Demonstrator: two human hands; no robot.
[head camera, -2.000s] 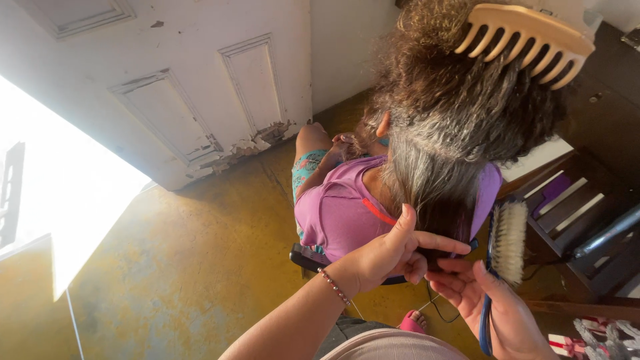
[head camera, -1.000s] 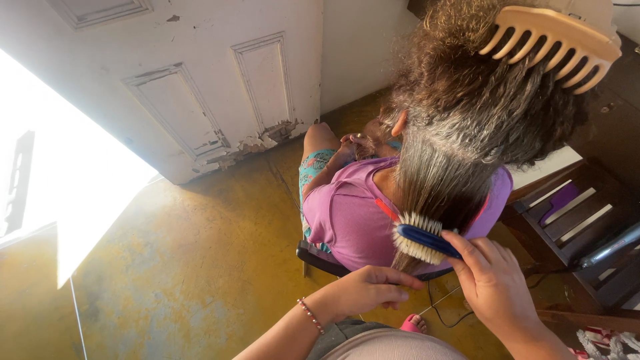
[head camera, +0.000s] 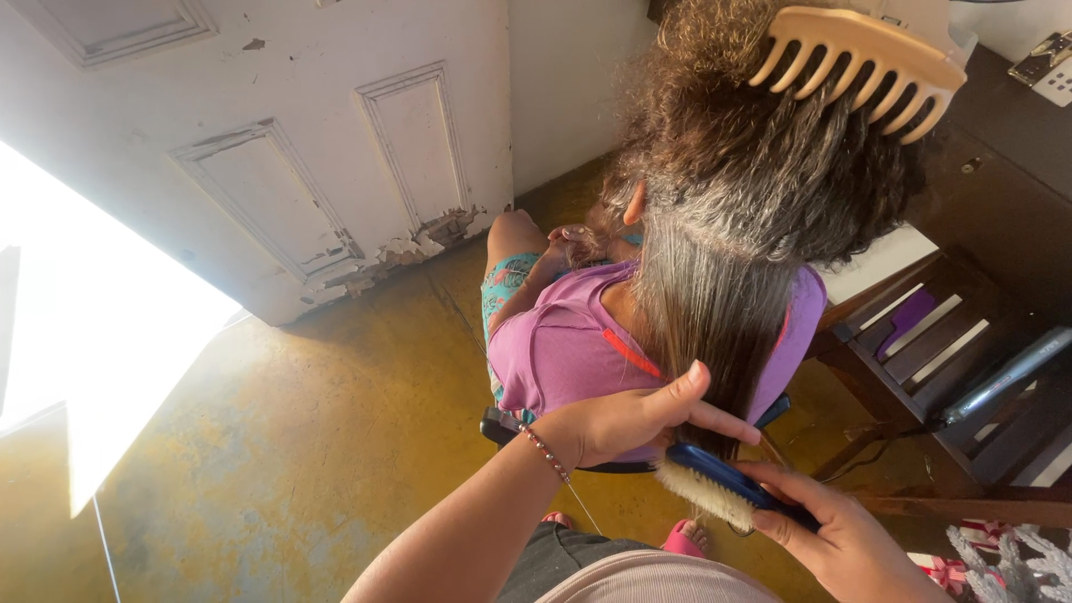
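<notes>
A seated person in a purple top has their back to me. Their upper hair is gathered in a tan claw clip, while a straight lower section of hair hangs down the back. My left hand, with a beaded bracelet at the wrist, is at the lower end of this section, thumb and index finger apart; whether strands lie between its other fingers is hidden. My right hand grips a blue hairbrush with pale bristles, just below the hair ends and beside my left hand.
A dark slatted wooden shelf at right holds a purple comb and a hair straightener with a cord. A white panelled door with peeling paint stands at left. Silvery tinsel branches are at lower right.
One second ago the brush lay on the hanging hair with its bristles up; now it is lower, at the hair ends, bristles facing down and left. My left hand has its thumb raised now.
</notes>
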